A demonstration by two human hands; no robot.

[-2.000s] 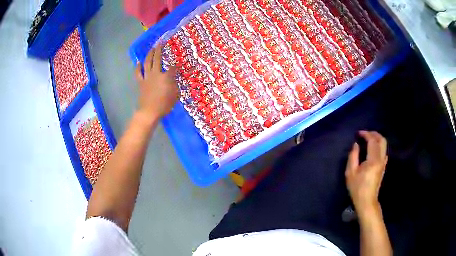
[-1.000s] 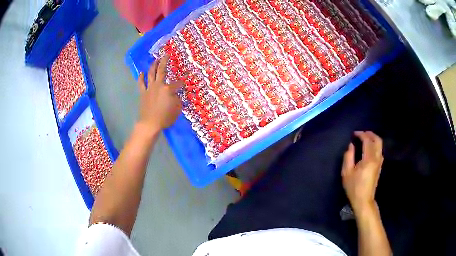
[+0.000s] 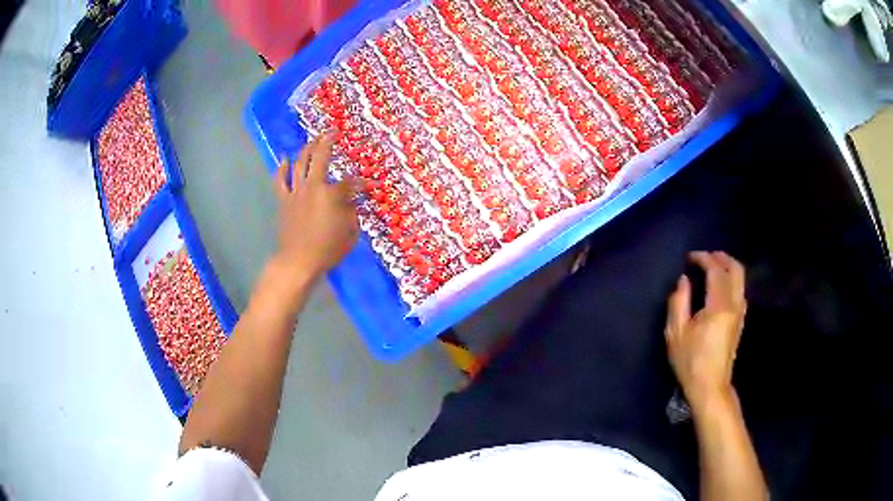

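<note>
A large blue tray [image 3: 392, 338] stands tilted in front of me, lined with a white sheet [image 3: 587, 207]. Rows of small red-and-white pieces [image 3: 490, 117] fill it. My left hand [image 3: 318, 215] is at the tray's left edge, palm down, fingers spread and fingertips at the outermost row. I see no piece held in it, but the undersides of its fingers are hidden. My right hand [image 3: 707, 328] rests on my dark-clothed lap with its fingers apart and curved, and nothing shows in it.
At the left, two small blue trays [image 3: 179, 161] hold tiny red-pink pieces, with a deeper blue bin [image 3: 147, 59] beyond them. An off-white glove [image 3: 867, 20] and a tan sheet [image 3: 874, 161] lie at the right. Pink-red clothing [image 3: 279, 24] shows behind the tray.
My left hand has moved down along the tray's left edge. My right hand has stayed nearly still on my lap. The whole view has shifted slightly.
</note>
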